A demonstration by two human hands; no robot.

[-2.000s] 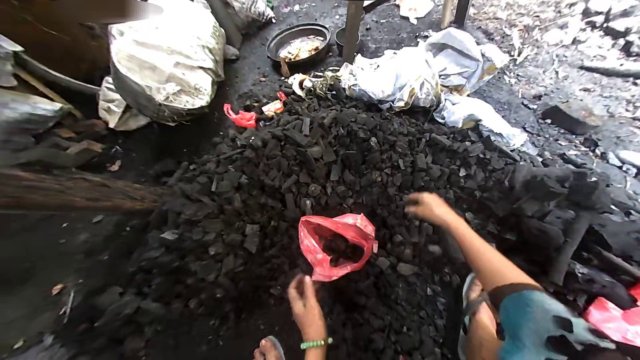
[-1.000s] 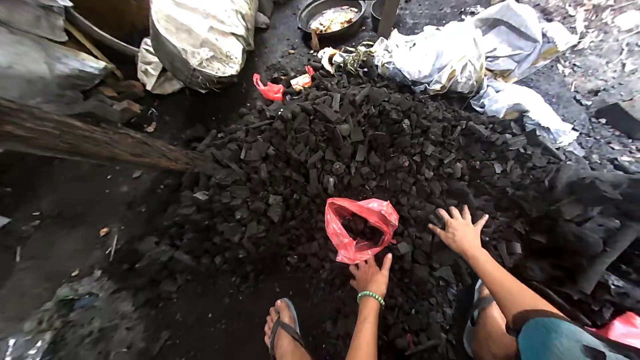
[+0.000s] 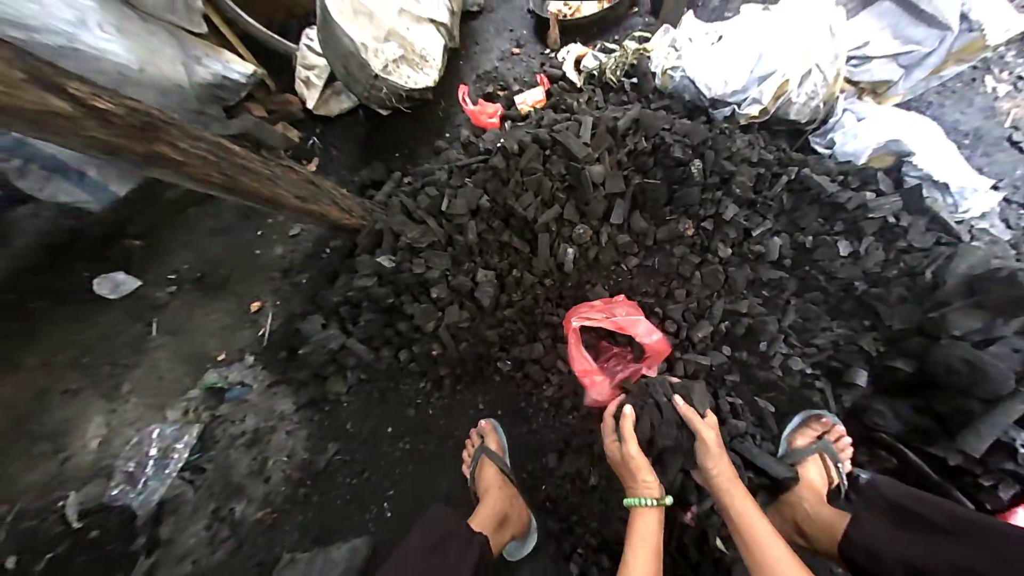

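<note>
A red plastic bag (image 3: 616,340) stands with its mouth open on a heap of charcoal (image 3: 552,216), with dark pieces inside. Just below it, my left hand (image 3: 630,448), with a green bead bracelet at the wrist, and my right hand (image 3: 706,440) cup a cluster of charcoal pieces (image 3: 660,412) between them. The fingertips of my left hand are close to the bag's lower edge; whether they touch it I cannot tell.
A wooden post (image 3: 176,144) slants in from the left. White sacks (image 3: 752,60) lie at the upper right, and a filled sack (image 3: 392,48) stands at the top. A small red bag (image 3: 482,108) lies behind the heap. My sandaled feet (image 3: 498,488) flank my hands.
My hands were apart, the left by the bag's lower edge and the right spread over the heap to its right. They have come together around charcoal below the bag.
</note>
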